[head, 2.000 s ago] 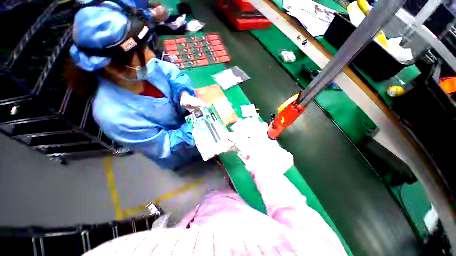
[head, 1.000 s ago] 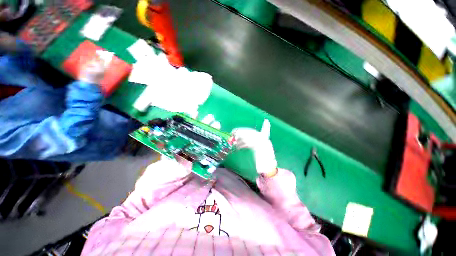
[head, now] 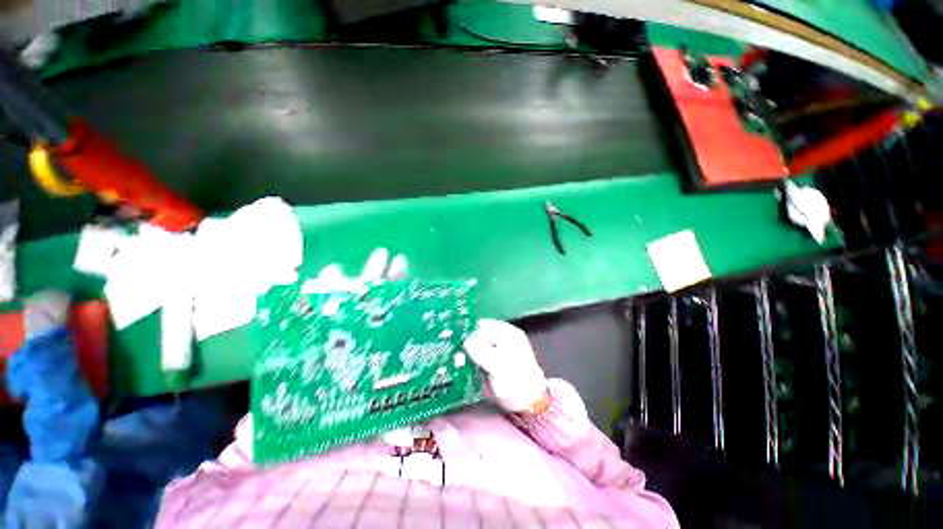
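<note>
A large green circuit board (head: 357, 362) is held up in front of my chest, its flatter side with small white marks and solder points facing me. My right hand (head: 505, 364), in a white glove, grips the board's right edge. My left hand (head: 357, 271), also gloved in white, is mostly hidden behind the board; only its fingertips show above the top edge.
Side cutters (head: 565, 225) and a pale card (head: 679, 260) lie on the green mat (head: 414, 227). White cloths (head: 196, 267) lie at left. A red-orange pad (head: 724, 129) is at back right, a wire rack (head: 770, 382) at right, another person's blue sleeve (head: 52, 413) at left.
My view has swung right, towards the wire rack. The board is turned over from its component side to its flatter side. My right hand, earlier beside the board, now grips its right edge.
</note>
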